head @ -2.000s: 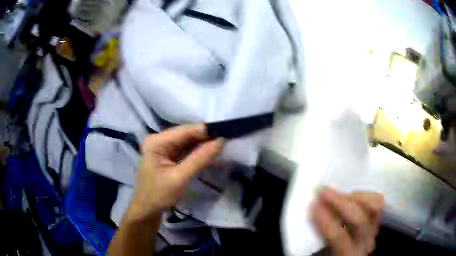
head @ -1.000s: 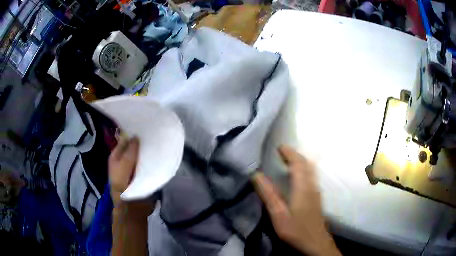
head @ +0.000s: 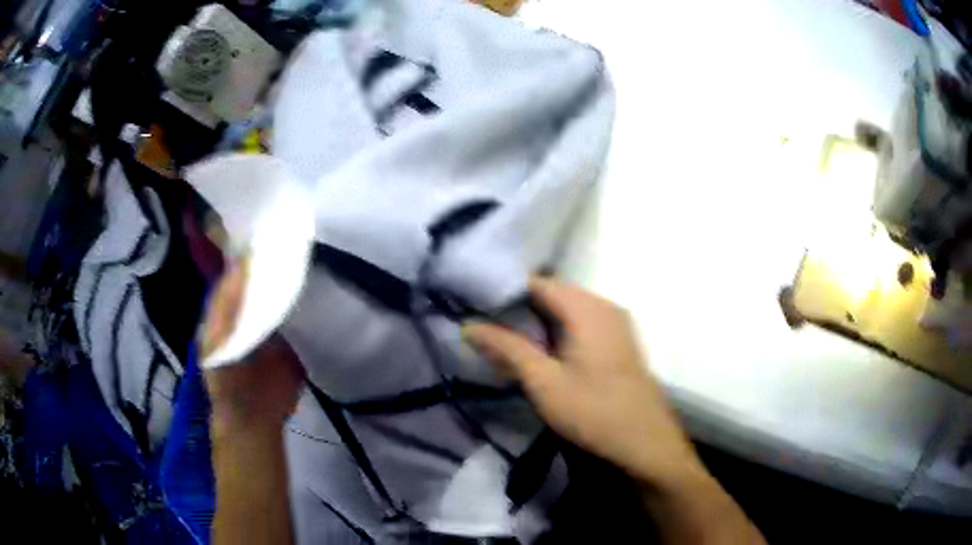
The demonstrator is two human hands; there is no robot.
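My left hand (head: 237,330) holds a curved white cut piece (head: 279,240) at the left; the piece hides part of its fingers. My right hand (head: 560,351) grips the white-and-black garment (head: 426,170) between thumb and fingers near its middle. The garment lies heaped over the left side of the white table and hangs down below its edge. Some of the image is blurred by motion.
The sewing machine head (head: 919,160) stands at the right above the lit tan bed plate (head: 853,287) on the white table (head: 703,245). A pale boxed device (head: 219,64) is at upper left, above more striped pieces (head: 117,298) and blue cloth (head: 183,458).
The black strip seen earlier in my left hand no longer shows there. The white piece passed from my right hand to my left. My right hand has closed on the garment.
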